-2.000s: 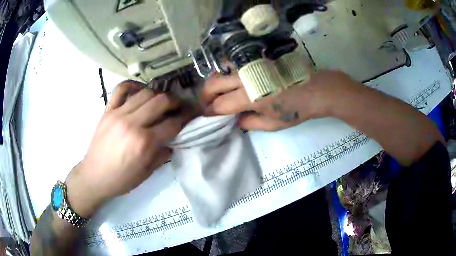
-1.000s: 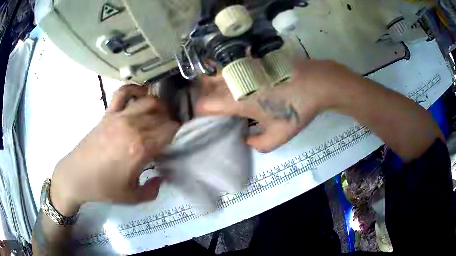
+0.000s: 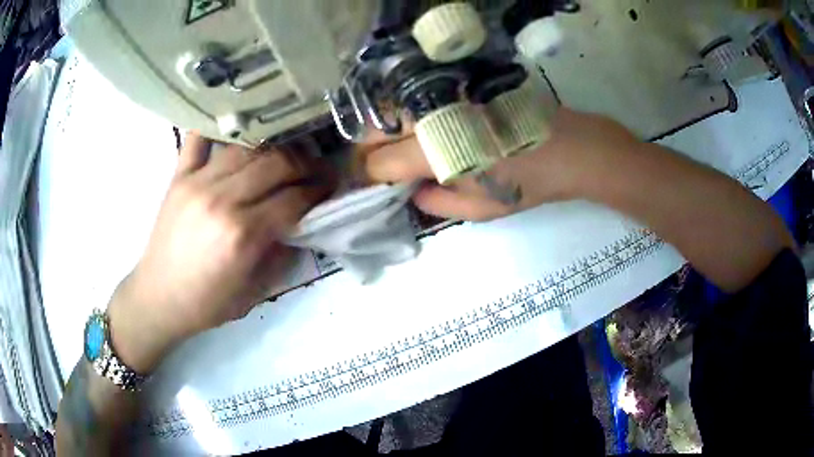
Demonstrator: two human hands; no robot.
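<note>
The pale grey cloth workpiece [image 3: 361, 234] is bunched between my hands, its upper end under the sewing machine head [image 3: 223, 67]. My left hand [image 3: 223, 223] holds the cloth's left side, with its fingertips partly hidden under the head. My right hand [image 3: 464, 178] holds the cloth's right side, partly hidden behind the ribbed cream tension dials [image 3: 453, 143]. Bent wire thread guides [image 3: 348, 116] hang above the cloth. The presser foot and needles are too dark and covered to make out.
Long pale grey cloth layers [image 3: 20, 259] lie at the table's left edge. A printed ruler [image 3: 428, 339] runs along the front of the white table [image 3: 357, 388]. Something blue [image 3: 614, 384] with cloth scraps shows below the table at the right.
The cloth has moved up towards the machine head, and less of it hangs towards the front edge. Both hands have shifted slightly upward with it.
</note>
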